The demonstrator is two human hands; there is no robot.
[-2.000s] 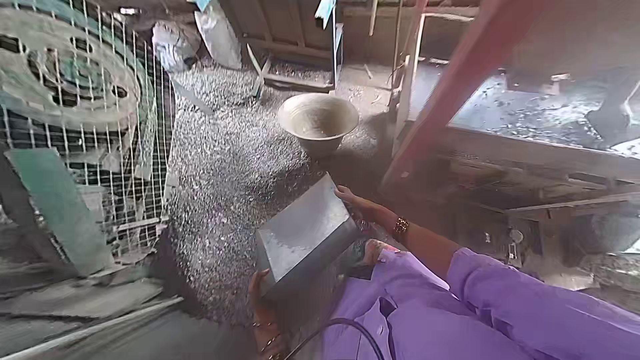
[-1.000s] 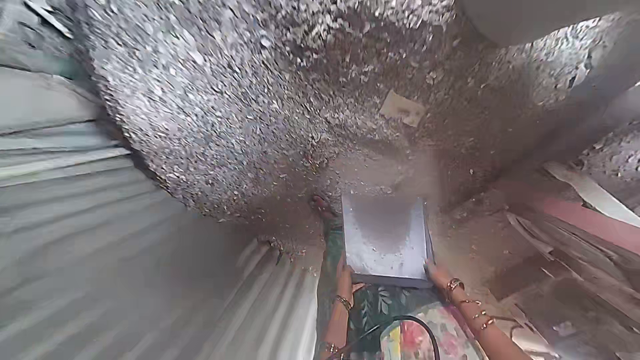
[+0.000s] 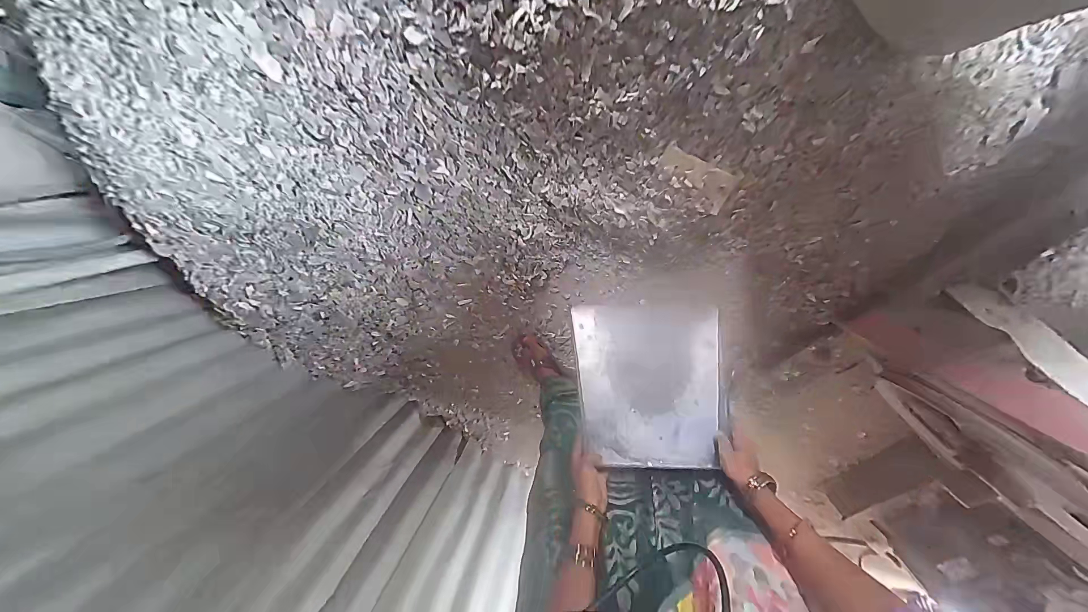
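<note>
A shiny metal tray (image 3: 650, 382), roughly rectangular, is held in front of my legs at the lower middle. My left hand (image 3: 590, 476) grips its near left corner, and my right hand (image 3: 738, 455) has hold of the near right side. Bracelets circle both wrists. Beyond the tray spreads a broad heap of small pale flakes or chips (image 3: 340, 170); their material I cannot tell. The tray's surface looks smooth with a dull patch in the middle. Its underside is hidden.
Corrugated metal sheeting (image 3: 212, 450) lines the left side. A flat tan piece (image 3: 699, 177) lies on the heap. At the lower right are wooden boards (image 3: 977, 442). A large pale rounded object (image 3: 960, 21) is at the top right. My foot (image 3: 535, 355) is left of the tray.
The view has swung strongly downward since two seconds ago. The tray, earlier tilted with one hand at its far side and one near, is now held by its near end in both hands.
</note>
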